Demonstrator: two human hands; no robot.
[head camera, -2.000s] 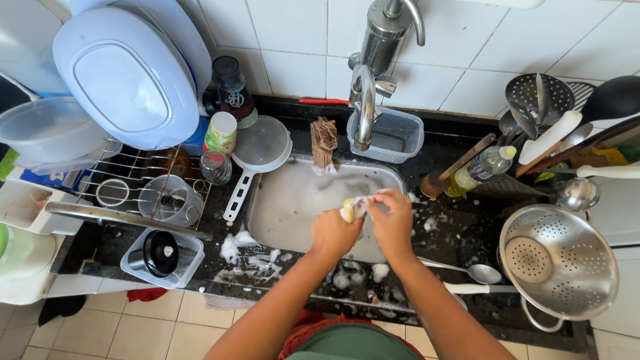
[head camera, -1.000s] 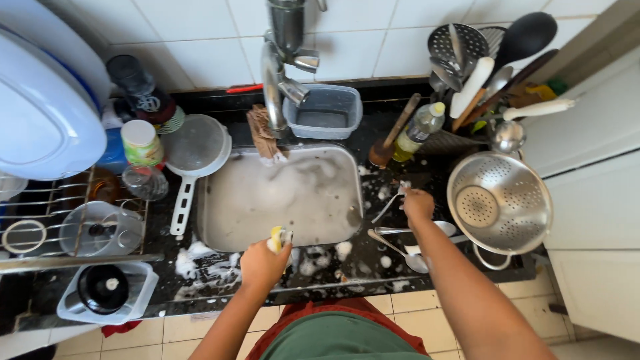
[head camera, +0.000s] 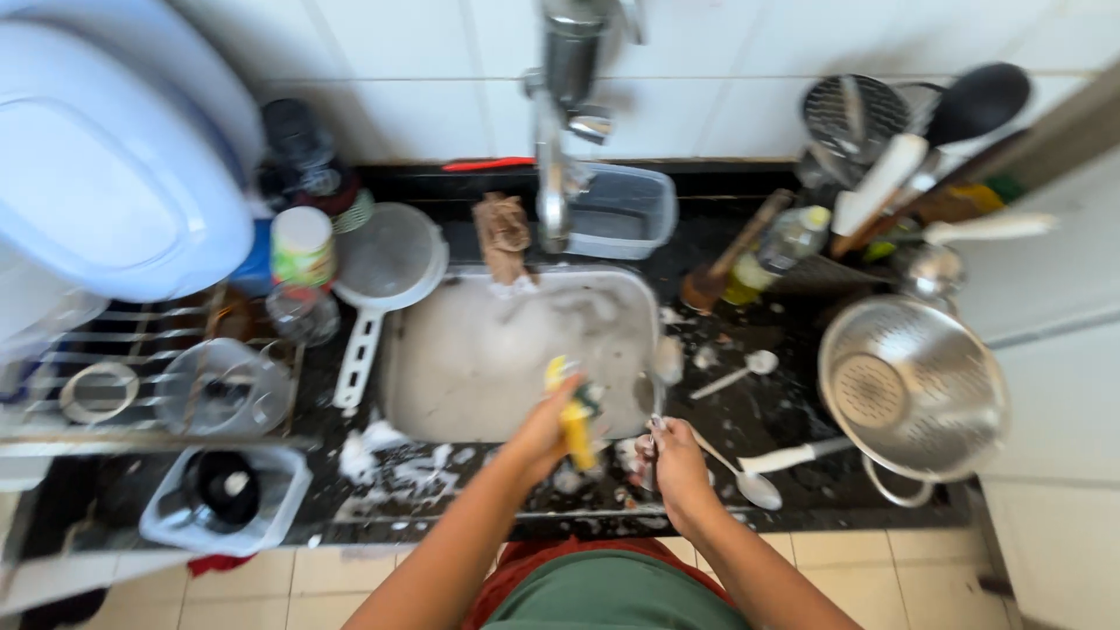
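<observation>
My left hand (head camera: 544, 435) is closed around a yellow and green sponge (head camera: 577, 429) over the front edge of the sink basin (head camera: 455, 367), which holds cloudy, foamy water. Just right of it, at the basin's front right corner, my right hand (head camera: 672, 455) grips metal cutlery. A spoon end (head camera: 643, 392) and a lighter one (head camera: 668, 360) show above that hand; which of them it holds cannot be told. A metal spoon (head camera: 759, 490) and a white-handled utensil (head camera: 779, 458) lie on the black counter to its right. Farther back lies a small foamy utensil (head camera: 735, 374).
A steel colander (head camera: 914, 394) sits at the right, below a utensil holder. The faucet (head camera: 553, 175) stands behind the basin near a plastic tub (head camera: 621, 210). A white-handled strainer (head camera: 389, 258), a dish rack (head camera: 157, 350) and a tub with a black lid (head camera: 223, 494) are at the left.
My right hand has come from the counter on the right to the basin's front right corner, nearer my left hand. A small foamy utensil now lies on the right counter. The view has shifted.
</observation>
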